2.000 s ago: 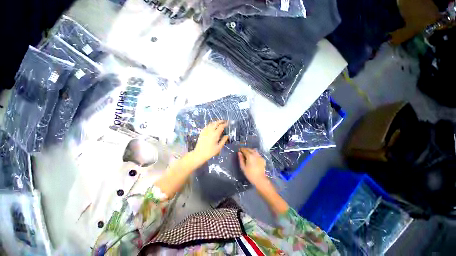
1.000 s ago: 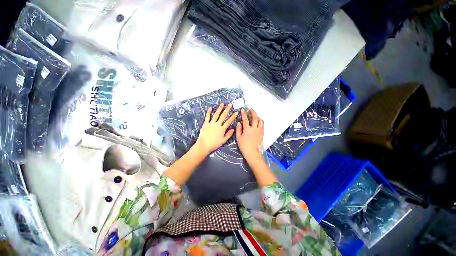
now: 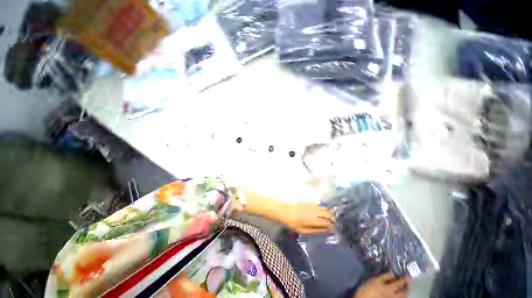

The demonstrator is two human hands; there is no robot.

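Observation:
A dark garment in a shiny clear bag [image 3: 376,224] lies at the lower right, with a small white sticker near its lower corner. My left hand [image 3: 309,216] is at the bag's left edge, blurred, fingers pointing right. My right hand [image 3: 382,286] is partly cut off by the bottom edge, its fingers at the bag's lower end by the sticker. Whether either hand grips the bag is unclear. A washed-out cream jacket [image 3: 262,125] with dark round buttons lies above my left forearm. Clear plastic with large lettering [image 3: 361,123] lies beyond the bagged garment.
Bagged dark garments [image 3: 326,35] lie at the top middle. A folded cream garment [image 3: 446,131] and dark ribbed garments [image 3: 481,244] are at the right. An orange-brown carton [image 3: 119,29] is at the top left, near light plastic packets [image 3: 157,87]. The table edge runs along the left.
The view has swung left and turned sharply, bringing the carton in and putting the blue crates out. My hands, together on the bag before, are now apart, the right one near the sticker end.

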